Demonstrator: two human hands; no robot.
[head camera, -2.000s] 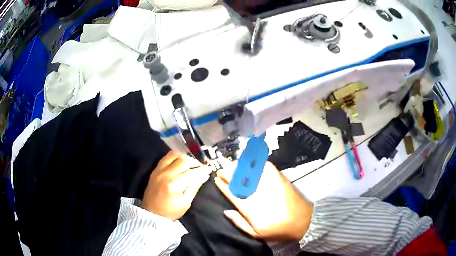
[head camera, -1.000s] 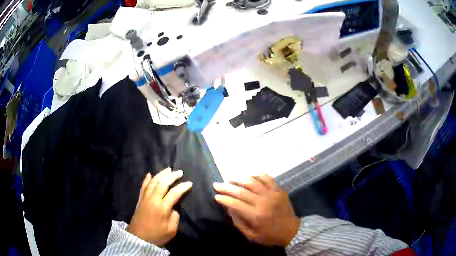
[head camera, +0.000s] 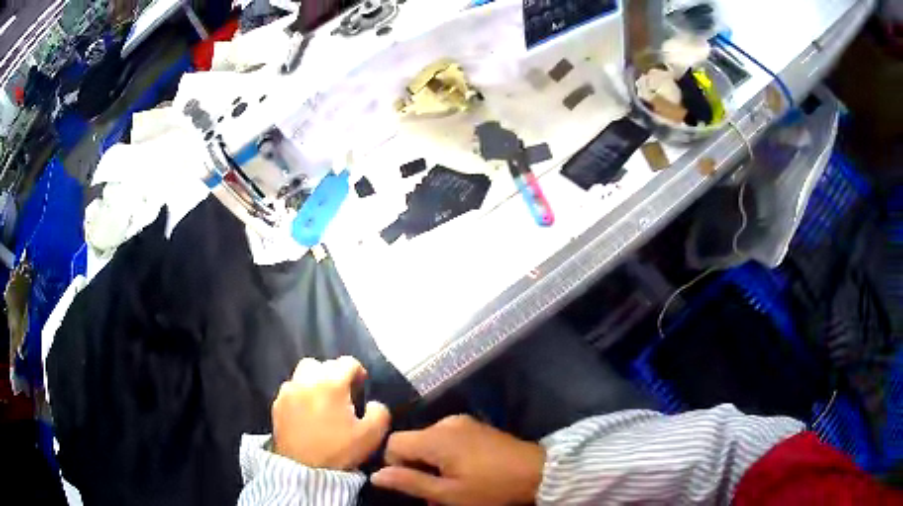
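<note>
A large black garment piece (head camera: 149, 326) spreads left of and below the sewing machine's needle area (head camera: 287, 188) and hangs over the table's front edge. A small pale piece (head camera: 319, 253) sits on it just below the blue plate (head camera: 322, 210). My left hand (head camera: 327, 415) lies on the cloth near the table edge, fingers curled and their tips hidden. My right hand (head camera: 460, 460) is beside it at lower right, fingers pointing left. Its hold on the cloth is unclear. Black labels with pale lettering (head camera: 446, 198) lie in a pile right of the blue plate.
Pink-and-blue-handled snips (head camera: 533, 193), more black labels (head camera: 604, 153) and a yellowish lump (head camera: 439, 89) lie on the table. A clear scrap tub (head camera: 683, 99) stands at right. A ruler strip (head camera: 554, 287) runs along the edge. A plastic bag (head camera: 792, 188) hangs above blue crates (head camera: 728, 296).
My hands have left the needle area, come down the cloth and drawn together near the table edge. My left fingers have curled. The view has swung right, showing more of the tub, bag and crates.
</note>
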